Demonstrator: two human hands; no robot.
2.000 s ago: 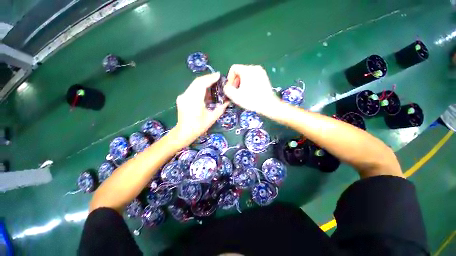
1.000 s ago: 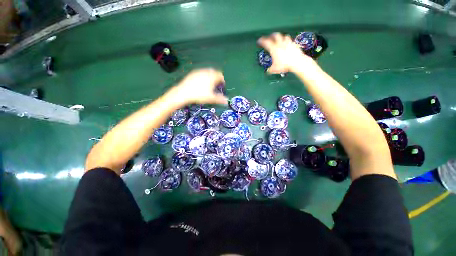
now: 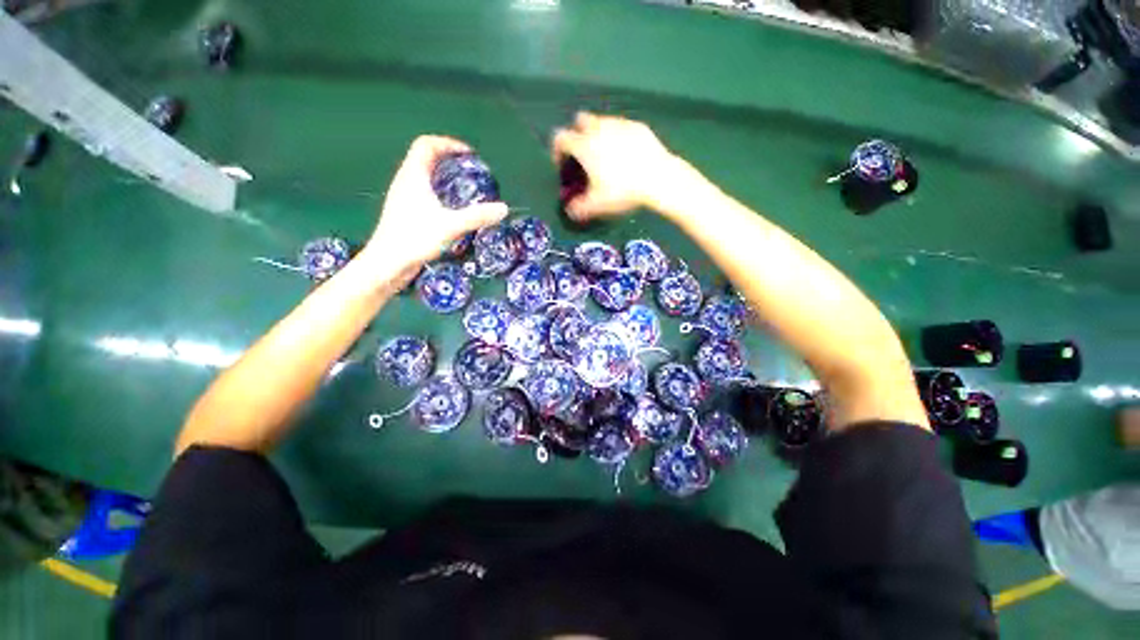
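My left hand (image 3: 425, 206) holds a blue-and-white patterned round unit (image 3: 464, 181) between thumb and fingers, face up. My right hand (image 3: 610, 166) is to its right, curled around a dark, blurred piece (image 3: 574, 179), probably a black housing, mostly hidden by the fingers. The hands are apart. Below them lies a heap of patterned round units (image 3: 604, 353), several with thin pale tails ending in small rings. One patterned unit (image 3: 325, 259) lies beside my left forearm.
Black housings (image 3: 963, 343) with green marks stand or lie at right, others (image 3: 794, 416) beside my right upper arm. A joined unit (image 3: 879, 161) sits at upper right. A metal bar (image 3: 113, 113) crosses the upper left. A person's pale sleeve (image 3: 1100, 538) shows at lower right.
My right hand has come back left from the far side and now holds a dark piece. My left hand now shows a patterned unit. The view has shifted; the joined unit appears farther right.
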